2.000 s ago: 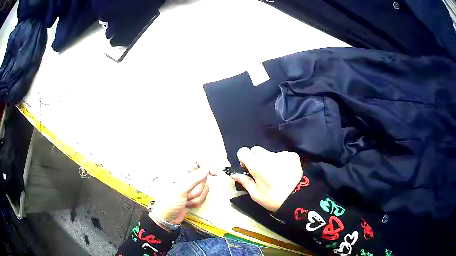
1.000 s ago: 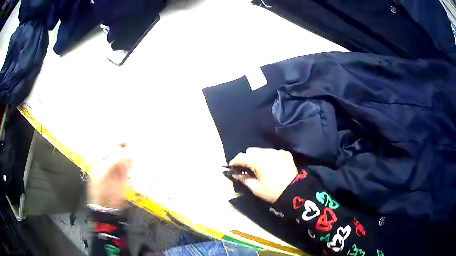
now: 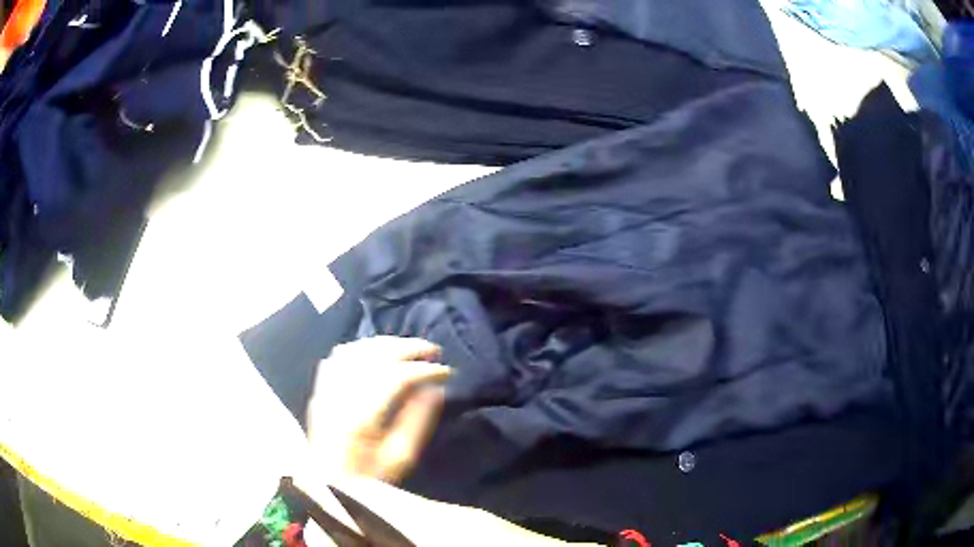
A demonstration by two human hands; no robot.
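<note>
A dark navy jacket (image 3: 641,256) lies spread on the white-topped table, its shiny wrinkled lining facing up. A small white rectangle, perhaps a label (image 3: 324,288), shows at its left edge. My left hand (image 3: 379,406) is blurred and lies over the jacket's left corner beside bunched lining; whether its fingers grip cloth is unclear. My right hand (image 3: 459,524) is at the bottom edge, mostly cut off, holding dark snips (image 3: 358,518) whose blades point up and left below my left hand. A small round button (image 3: 686,462) shows on the matte front band.
More navy garments (image 3: 449,86) lie across the back, left and right. White cords (image 3: 219,69) and tan tangled threads (image 3: 302,80) lie at the upper left. Bright blue plastic (image 3: 876,27) is at the upper right. The table's yellow edge (image 3: 75,508) curves along the lower left.
The view has shifted to the right along the jacket. My left hand has come from the table's left side onto the jacket's corner. My right hand, with the snips, now sits low in the picture.
</note>
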